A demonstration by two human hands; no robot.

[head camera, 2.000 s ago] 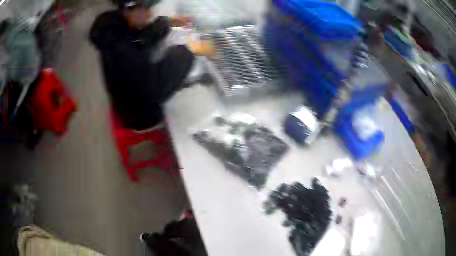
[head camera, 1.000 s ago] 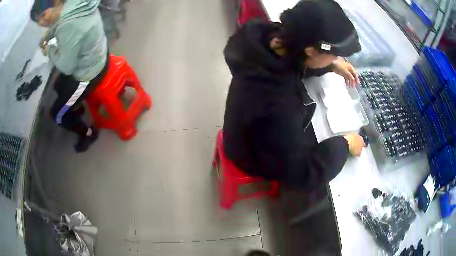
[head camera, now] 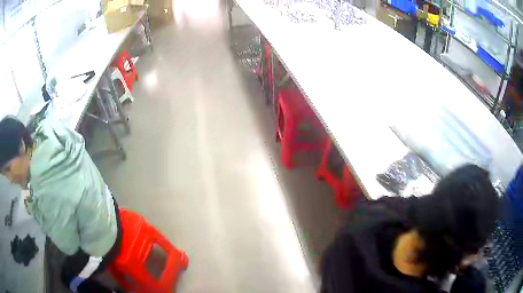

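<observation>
Neither of my hands is in the picture. Nearest in front of me, at the lower right, a person in black clothes and a dark cap [head camera: 464,212] bends over the long white table [head camera: 367,86]. A clear plastic bag with dark contents [head camera: 401,171] lies on the table beyond that person. A clear tray or stack of trays [head camera: 453,140] lies to its right. A dark-dotted blister tray [head camera: 502,260] shows partly at the right edge, beside the person.
A person in a pale green top [head camera: 74,183] is at the left by a red stool [head camera: 146,252]. A heap of black parts [head camera: 24,249] lies on the left table. An aisle floor [head camera: 200,143] runs between the tables. Red stools [head camera: 298,131] stand under the right table. A cardboard box [head camera: 123,14] stands far left.
The view has swung up and along the aisle. The person in black now shows lower and further right. The heap of black housings and the bag beside it have left the picture.
</observation>
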